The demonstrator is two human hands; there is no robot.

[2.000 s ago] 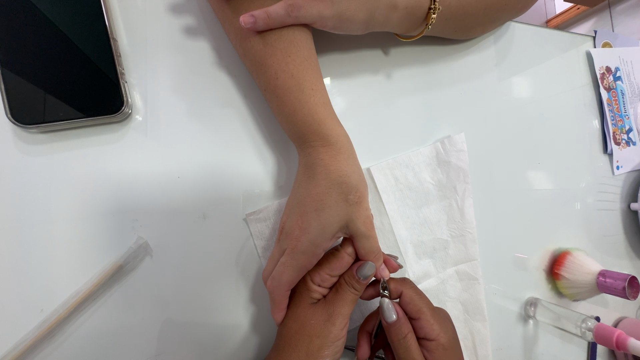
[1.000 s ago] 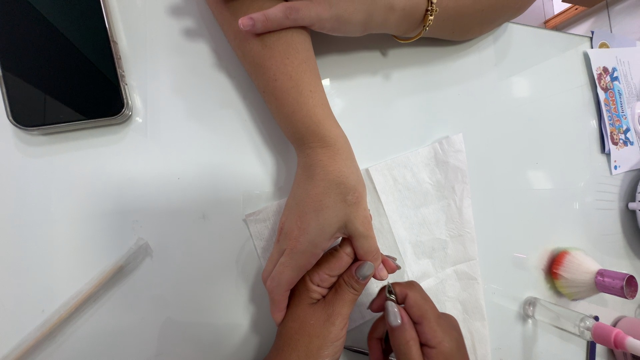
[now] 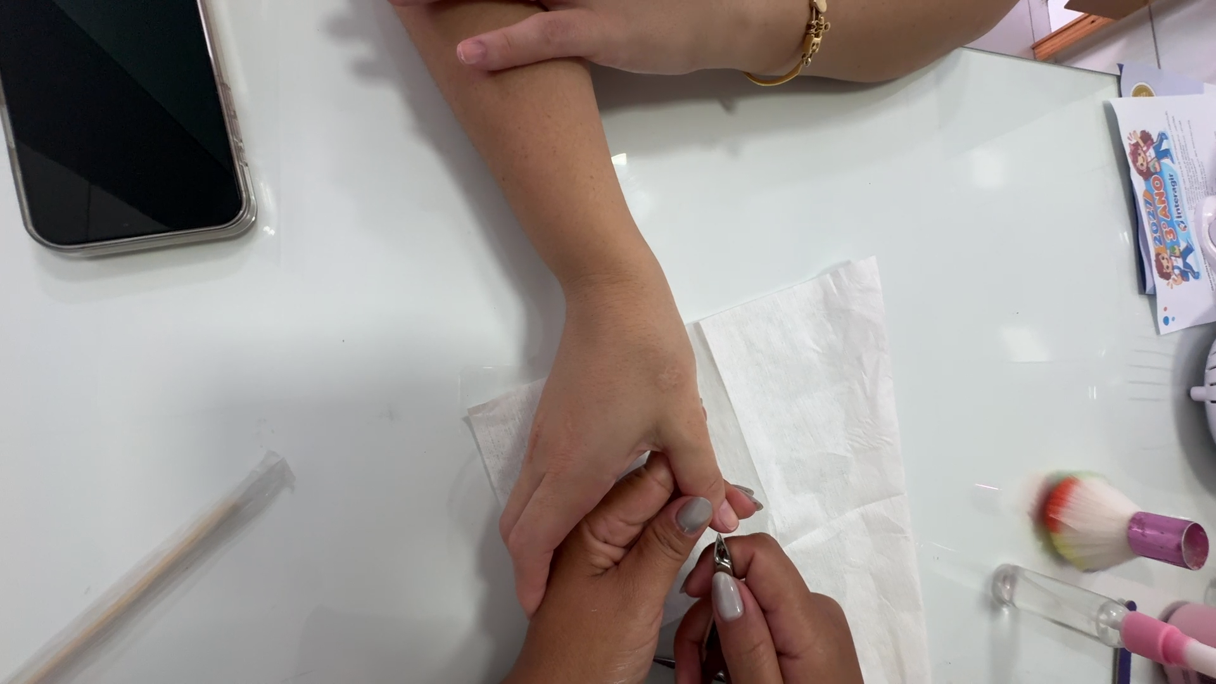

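Observation:
Reaching down from the top is another person's hand (image 3: 613, 408), palm down, its fingers over my left hand (image 3: 617, 570). My left hand grips that person's thumb (image 3: 701, 465) from below, between my thumb and fingers. My right hand (image 3: 769, 617) holds a metal cuticle nipper (image 3: 723, 554), its tip just below the nail of that thumb; whether the tip touches the nail cannot be told. The nipper's handles are mostly hidden by my fingers. White paper towels (image 3: 817, 380) lie under the hands.
A phone (image 3: 123, 123) lies upper left, a wooden stick in a clear wrapper (image 3: 161, 579) lower left. At right are a soft brush (image 3: 1092, 522), a clear tube with a pink cap (image 3: 1059, 600) and a printed leaflet (image 3: 1164, 209). The person's other hand (image 3: 608, 38) rests on their forearm.
My right hand and the nipper have shifted slightly around the thumb tip. My left hand and the other person's hands stay where they were.

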